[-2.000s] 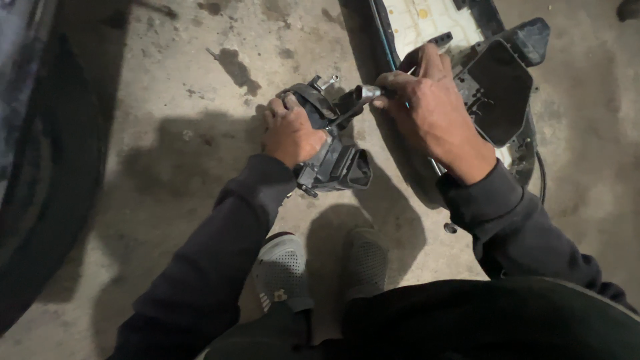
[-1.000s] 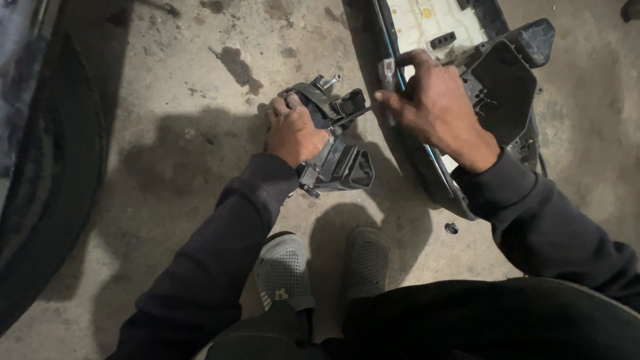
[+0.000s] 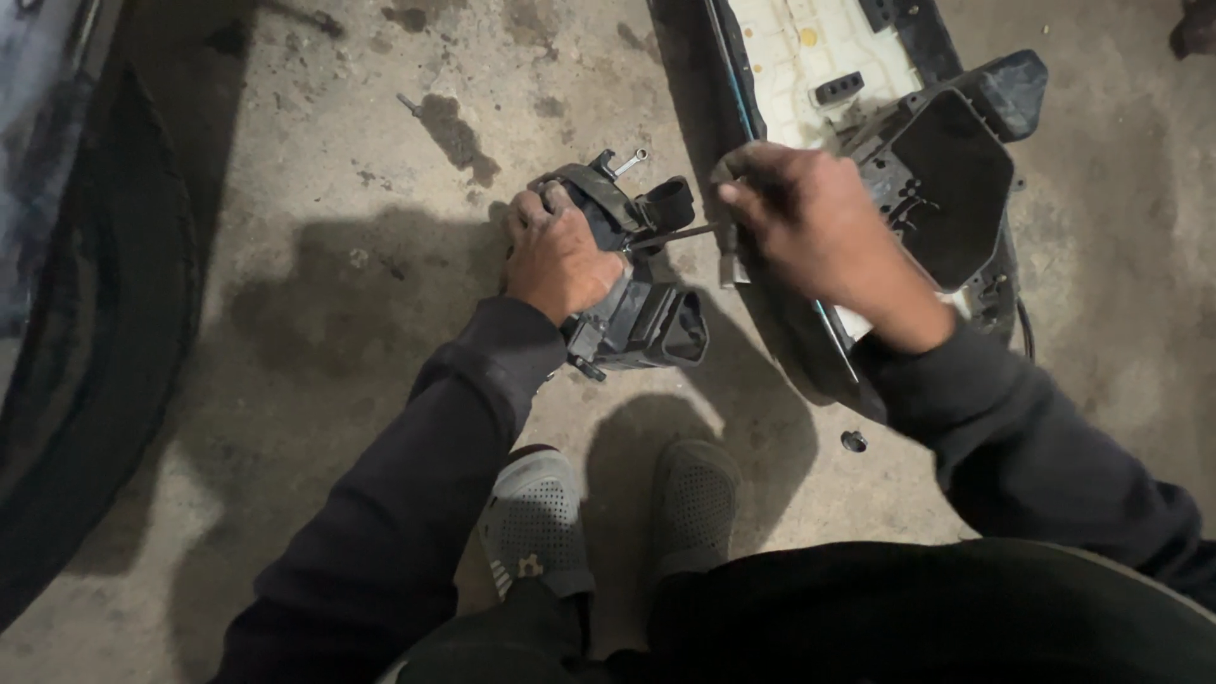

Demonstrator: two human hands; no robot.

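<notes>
A black plastic assembly (image 3: 632, 313) with duct-like openings rests on the concrete floor. My left hand (image 3: 560, 249) presses on its upper left side, fingers curled over the edge. My right hand (image 3: 803, 214), a little blurred, is closed around the handle end of a tool with a metal shaft (image 3: 679, 236); the shaft reaches left to the assembly, near my left thumb. The tool looks like a T-handle or ratchet driver, and my fingers hide much of it. A combination wrench (image 3: 632, 163) lies at the assembly's top edge.
Right of the assembly lies a large dark panel with a white inner surface (image 3: 788, 57), bearing a black open housing (image 3: 959, 190). A small black part (image 3: 854, 441) is on the floor below it. A tire (image 3: 104, 313) stands at the left; my shoes (image 3: 540, 508) are below the assembly.
My right hand has shifted and turned about the tool's handle, whose end has swung from above the hand to below it. My left hand has stayed on the assembly.
</notes>
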